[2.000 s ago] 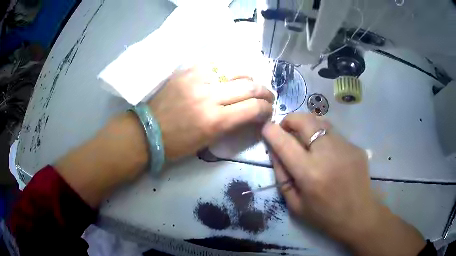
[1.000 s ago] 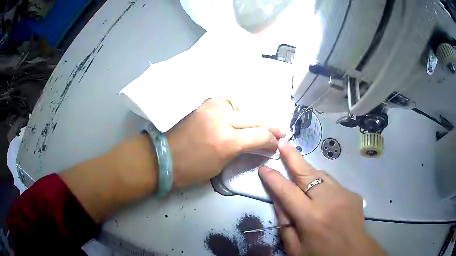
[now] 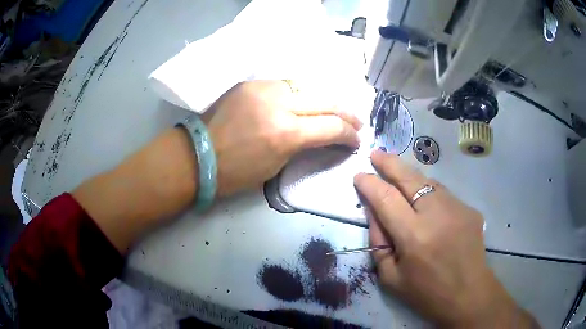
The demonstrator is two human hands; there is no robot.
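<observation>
A bright white garment piece [image 3: 212, 61] lies on the machine bed, running from the upper left to the presser foot [image 3: 385, 112]. My left hand [image 3: 276, 125] presses flat on it, fingertips just left of the foot. My right hand [image 3: 427, 231] has its index fingertip at the cloth's edge just below the foot. Its lower fingers hold a thin pointed hand tool [image 3: 356, 250] that points left. The needle and the stitching are lost in glare.
The sewing machine head [image 3: 437, 38] stands at the upper right, with a ribbed cream knob [image 3: 475, 138]. A small holed metal disc [image 3: 426, 150] is right of the needle plate. A tape strip [image 3: 186, 302] runs along the front edge; white cloth [image 3: 138, 311] hangs below it.
Over the last second my right index fingertip has parted slightly from my left fingertips. The whole view has shifted, first down and then back up. The tool stays in my right hand.
</observation>
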